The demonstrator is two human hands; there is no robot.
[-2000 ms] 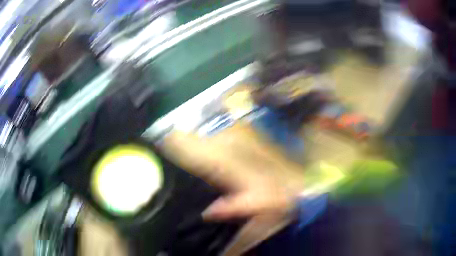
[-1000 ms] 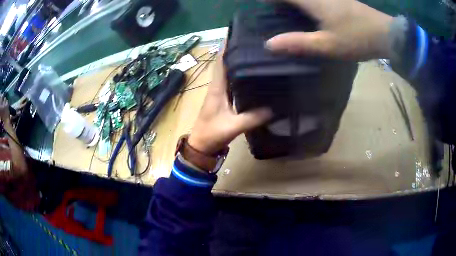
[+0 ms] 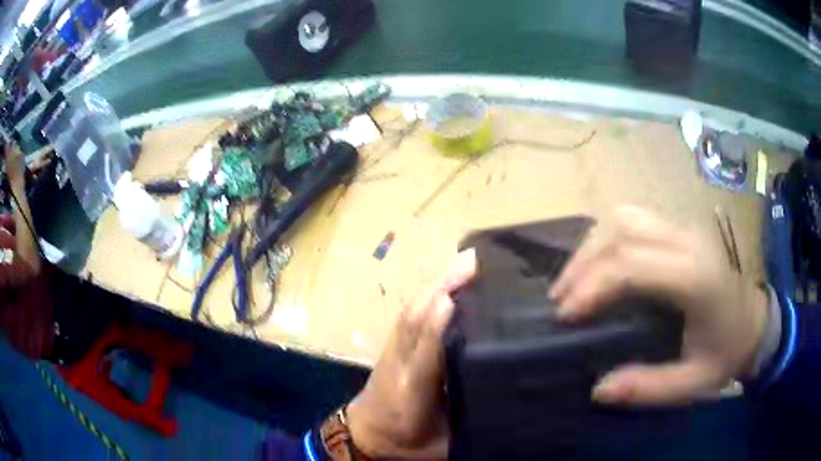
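A black speaker cabinet (image 3: 531,369) is at the bench's front edge, low in the view and slightly blurred. A dark recess shows on its upper face. My left hand (image 3: 410,374) holds its left side, with a brown-strapped watch at the wrist. My right hand (image 3: 666,297) lies over its right side and top with fingers spread, blurred. The cabinet's lower part is cut off by the picture's edge.
The tan bench (image 3: 342,297) bears scrap circuit boards (image 3: 239,171), a black microphone (image 3: 306,194), blue-handled cutters (image 3: 216,275), a white bottle (image 3: 144,216), a yellow roll (image 3: 459,126) and tweezers (image 3: 727,241). Another speaker (image 3: 311,31) is on the green conveyor. A red stool (image 3: 126,369) stands below left.
The cabinet has come down from over the bench towards me and the front edge. Both hands have moved down with it, and the yellow roll behind now shows.
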